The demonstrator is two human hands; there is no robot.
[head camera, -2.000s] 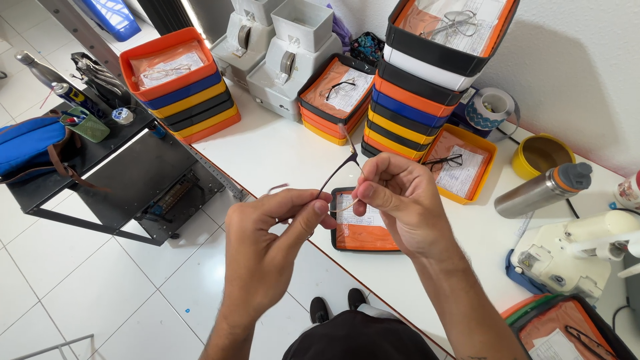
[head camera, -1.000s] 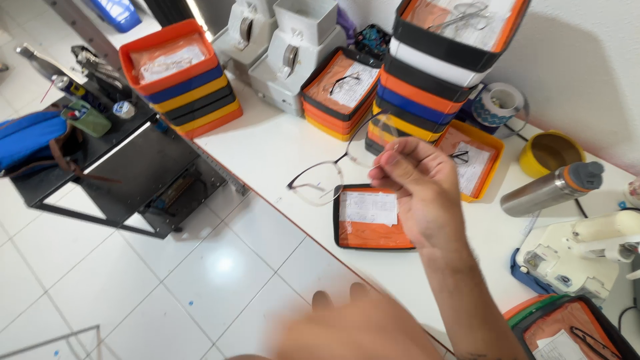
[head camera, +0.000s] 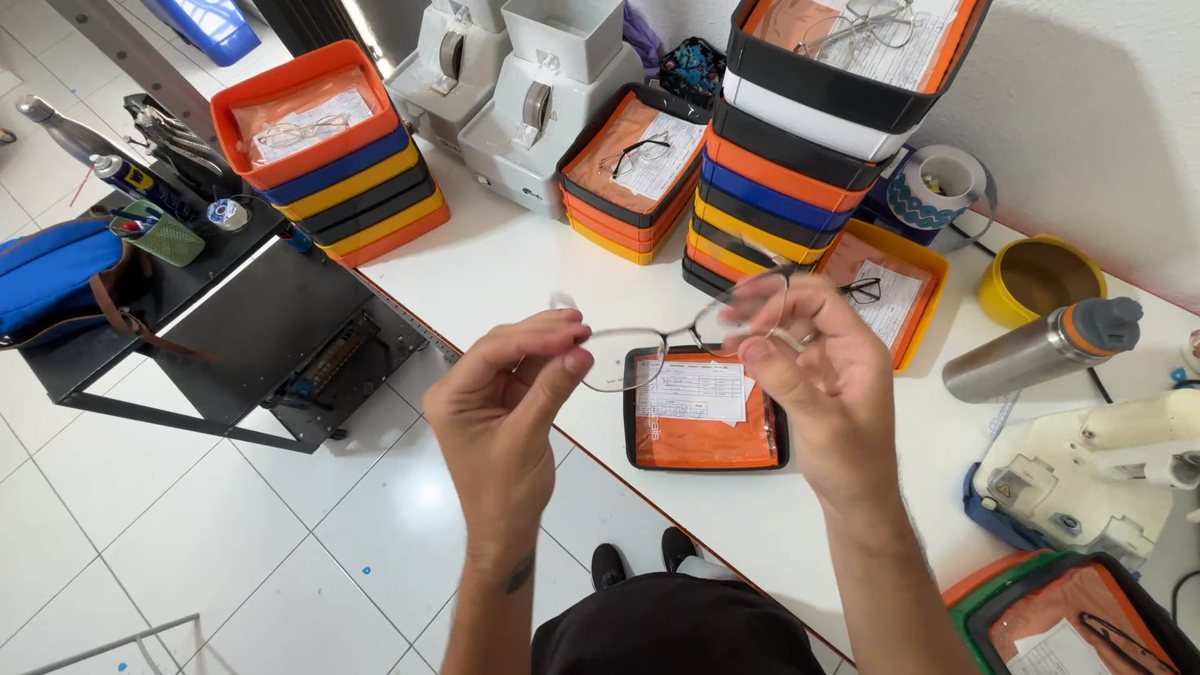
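A pair of thin-rimmed metal eyeglasses (head camera: 667,335) is held up between my hands, above the white worktable (head camera: 525,272). My left hand (head camera: 511,403) pinches the rim and hinge area at the left end with thumb and fingertips. My right hand (head camera: 816,375) grips the other end, its fingers around the right lens, slightly blurred. Beyond and below the eyeglasses lies a black tray (head camera: 635,441) holding an orange pouch (head camera: 694,444) and a paper form (head camera: 689,389) bearing writing.
Stacked colored trays (head camera: 342,202) stand at the left, more (head camera: 609,220) behind, and a tall stack (head camera: 797,141) at centre right. Grey machines (head camera: 539,141) are at the back. A steel bottle (head camera: 1022,352), yellow bowl (head camera: 1041,277), cream-coloured device (head camera: 1078,478) and trays (head camera: 1059,609) occupy the right side.
My left hand, blurred low in the view one second ago, has come up and taken hold of the left end of the eyeglasses. My right hand has kept its hold on them.
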